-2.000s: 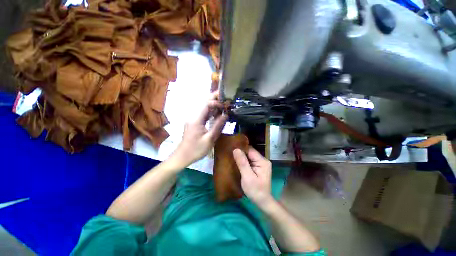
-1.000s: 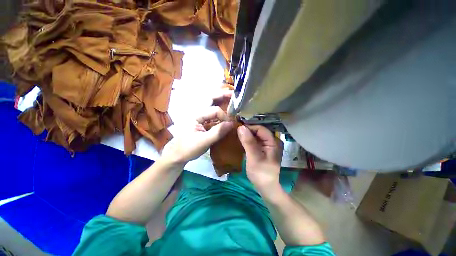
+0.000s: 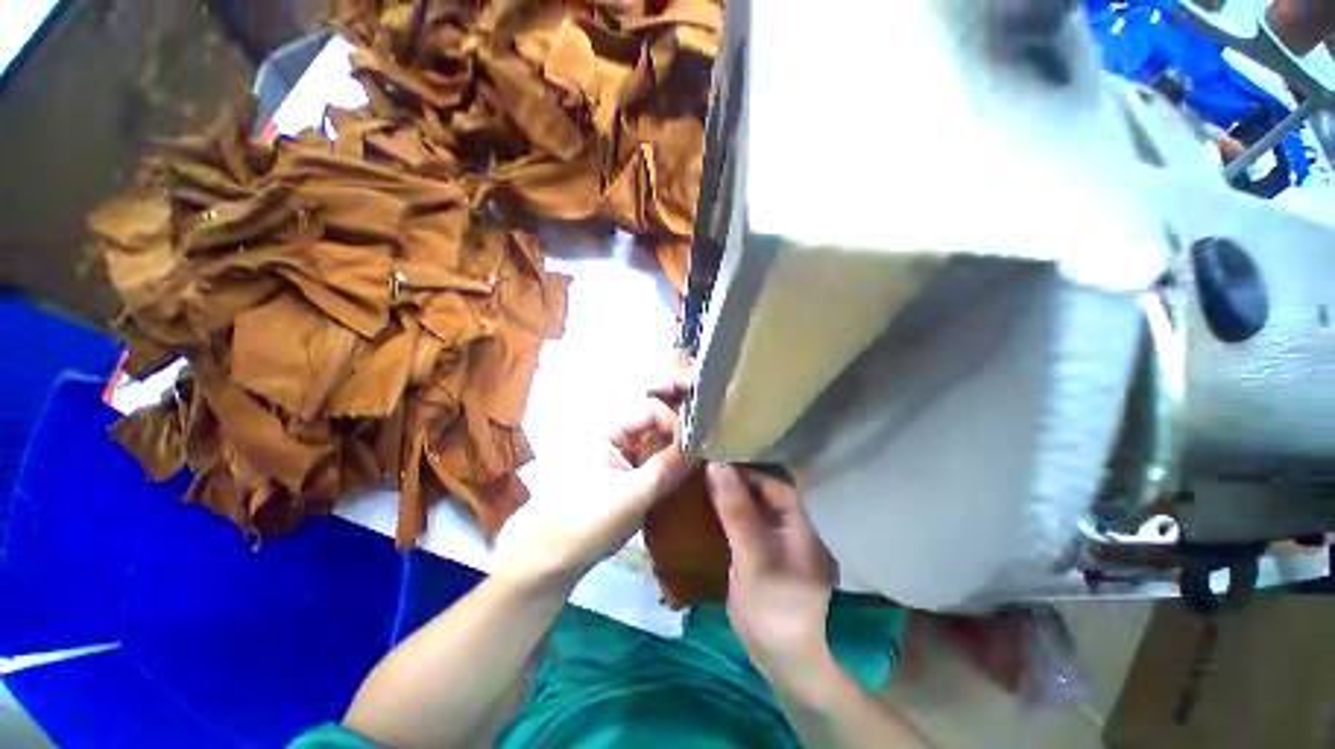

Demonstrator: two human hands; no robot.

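Note:
A rust-brown fabric piece hangs between my hands at the near left end of the sewing machine head. My left hand has its thumb and fingers on the piece's upper left part. My right hand pinches its upper right edge. The machine head hides the needle area and some of my fingertips. A large crumpled pile of brown pieces lies left of and beyond the machine, with small shiny specks on it.
The white work surface shows between pile and machine. A blue bin or bag is at the lower left. A cardboard box stands at the lower right. A black knob is on the machine casing. Blue material shows at the upper right.
The view has shifted, so pile, hands and machine sit lower in the picture. My right hand has moved up from the piece's middle to its upper edge beside my left hand. The piece stays held.

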